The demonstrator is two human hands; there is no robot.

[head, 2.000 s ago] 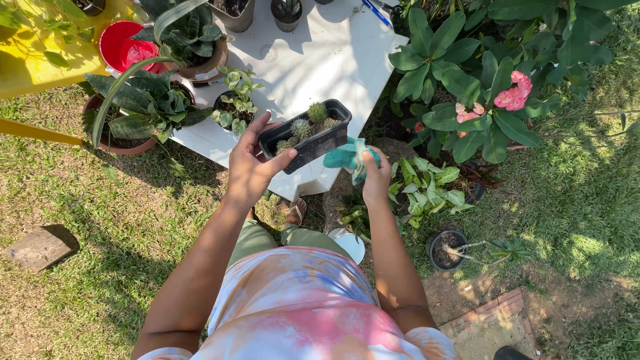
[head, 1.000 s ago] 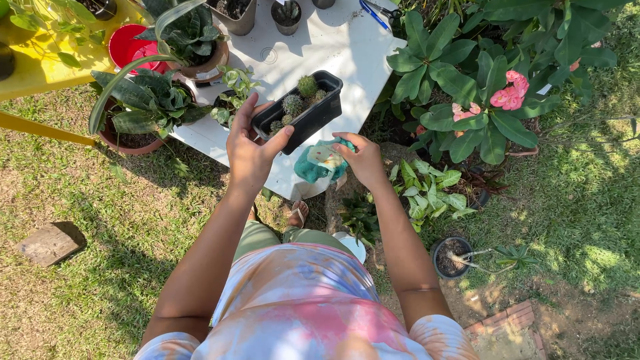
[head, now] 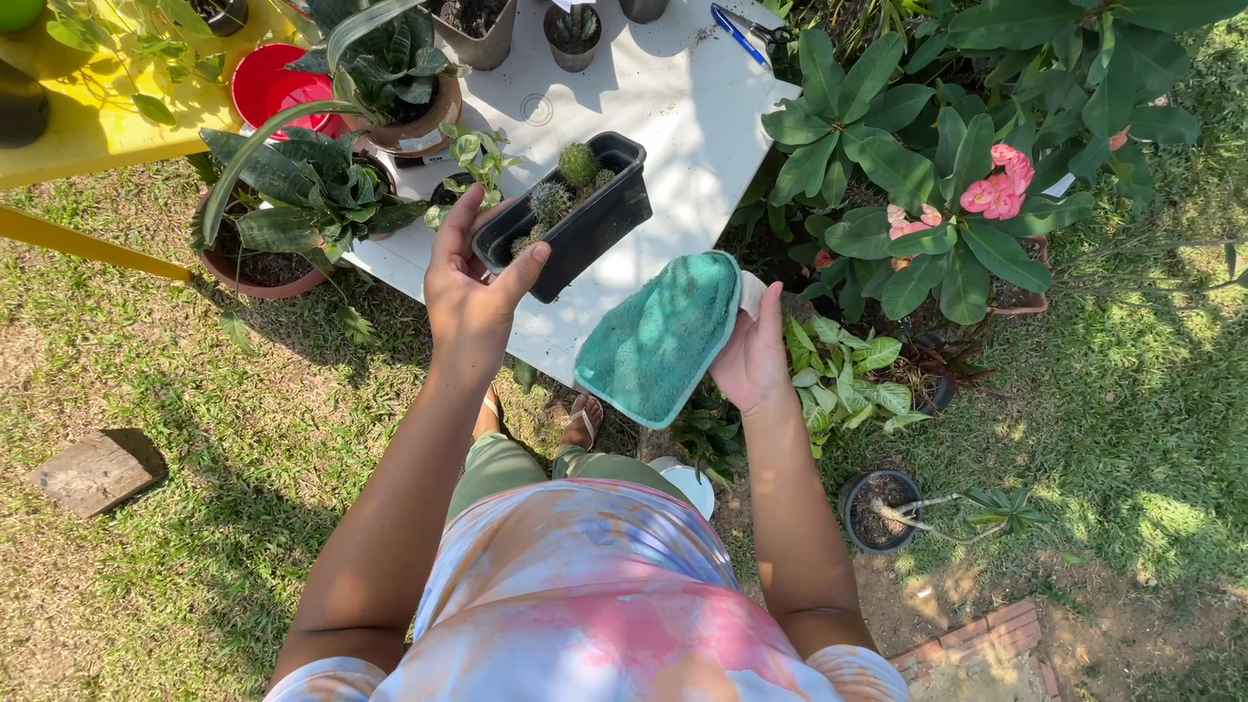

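Note:
My left hand (head: 478, 283) grips the near left end of a black rectangular plastic planter (head: 595, 239), thumb on its front wall. Inside it grow small cacti, one round and green (head: 578, 165), another greyish and spiny (head: 551, 202). The planter is held tilted above the white table (head: 673, 117). To its right, my right hand (head: 753, 356) holds a green terry cloth (head: 663, 336) by its whitish end, between thumb and fingers; the fingers are partly hidden behind it. Cloth and planter are apart.
Potted snake plants (head: 312, 200) and a red bowl (head: 278, 88) stand at the left by a yellow table (head: 117, 127). Small pots (head: 572, 39), a blue pen (head: 741, 37) and scissors (head: 770, 31) lie along the white table's far side. A flowering bush (head: 907, 175) borders it on the right.
The green cloth, bunched up in my right hand before, now hangs spread out flat. My left hand has kept its hold on the planter.

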